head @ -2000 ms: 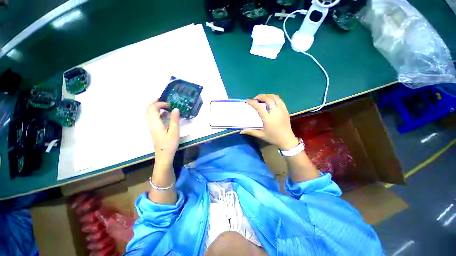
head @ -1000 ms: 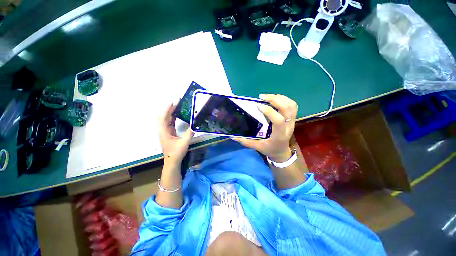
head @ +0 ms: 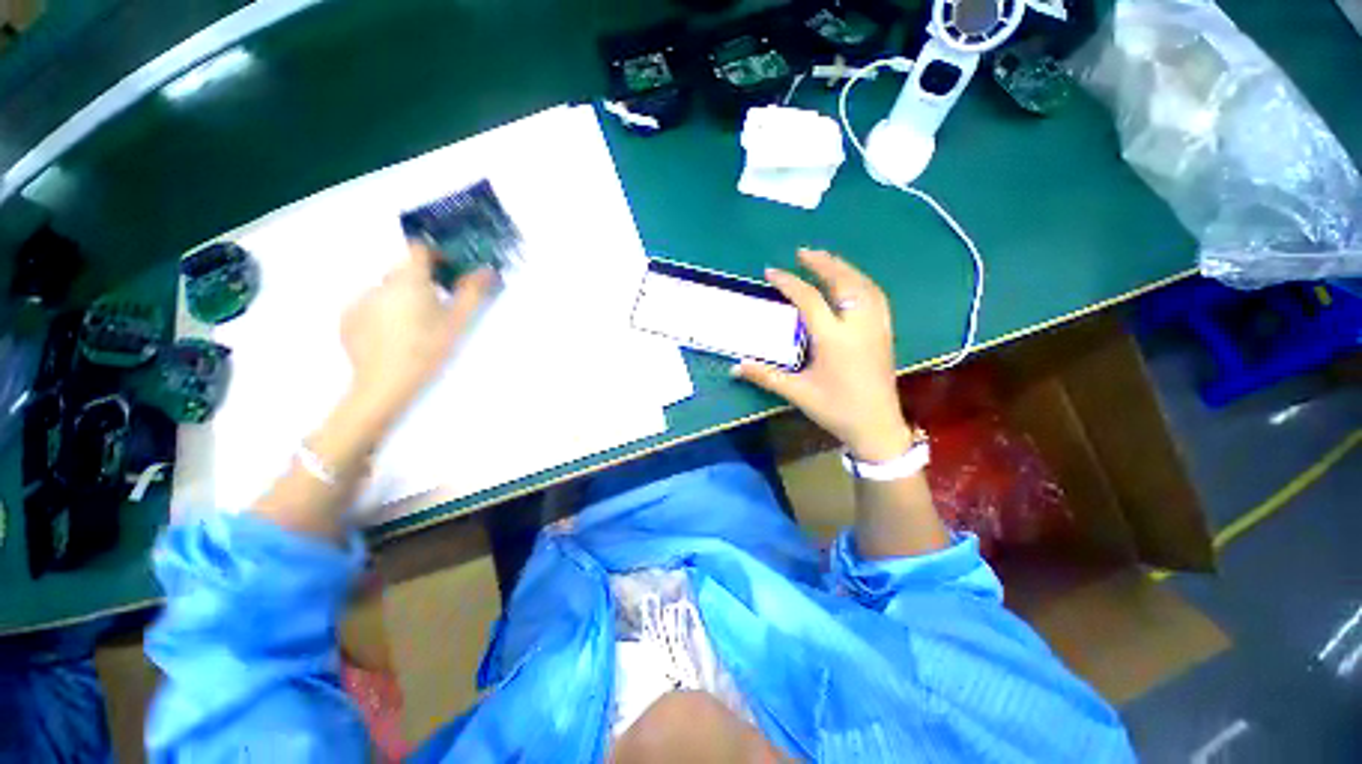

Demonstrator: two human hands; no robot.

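My left hand (head: 400, 332) is over the white sheet (head: 560, 194), its fingers on the near edge of a dark square module with a green circuit board (head: 466, 227). The module is blurred, so I cannot tell if it touches the sheet. My right hand (head: 846, 358) holds a smartphone (head: 720, 311) by its right end, low near the bench's front edge. The phone's visible face looks mostly white.
Loose green boards (head: 220, 281) and black housings (head: 75, 515) lie at left. More modules (head: 748, 63), a white pad (head: 790, 155) and a white fan (head: 926, 93) with its cable stand beyond. A clear plastic bag (head: 1210, 149) lies far right. Open cartons (head: 1120, 433) are below.
My left hand has moved the module up and left, away from the phone. My right hand has drawn the phone off the module; its face now looks white instead of showing a dark picture.
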